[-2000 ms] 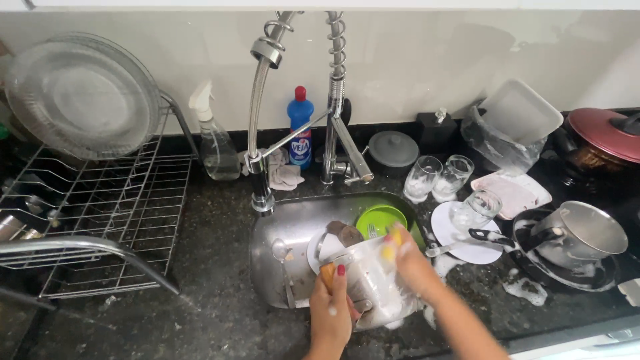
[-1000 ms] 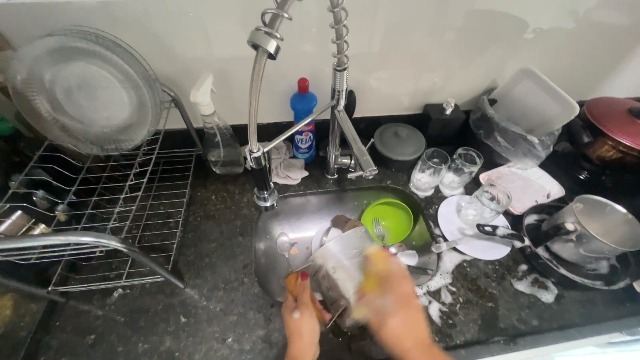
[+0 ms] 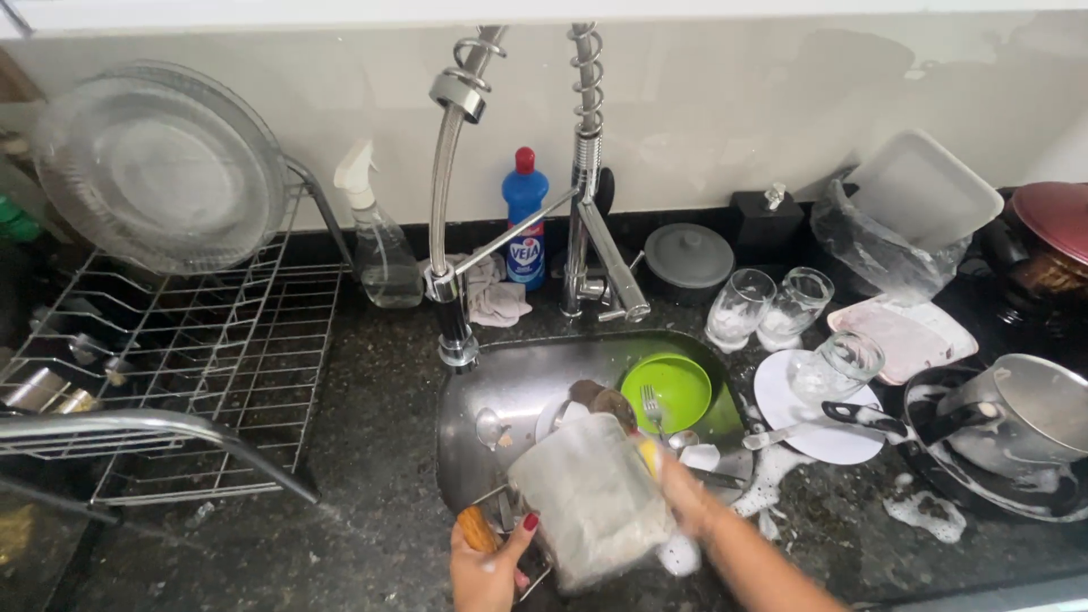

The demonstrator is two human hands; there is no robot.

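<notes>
My left hand grips the wooden handle of a metal pot or milk pan, tilted over the front of the steel sink. My right hand holds a yellow sponge against the pan's right side; the hand hides most of it. Behind the pan, the sink holds a green bowl with a fork in it, a spoon and other dishes, partly covered by the pan.
A wire dish rack with glass dishes is at left. Behind the sink are a spray bottle, blue cleaner bottle and faucet. Right are soapy glasses, a white plate, a pot and foam.
The pan has turned in my left hand, and its side now faces up more squarely. My right hand has shifted along the pan with the sponge, staying at its right side.
</notes>
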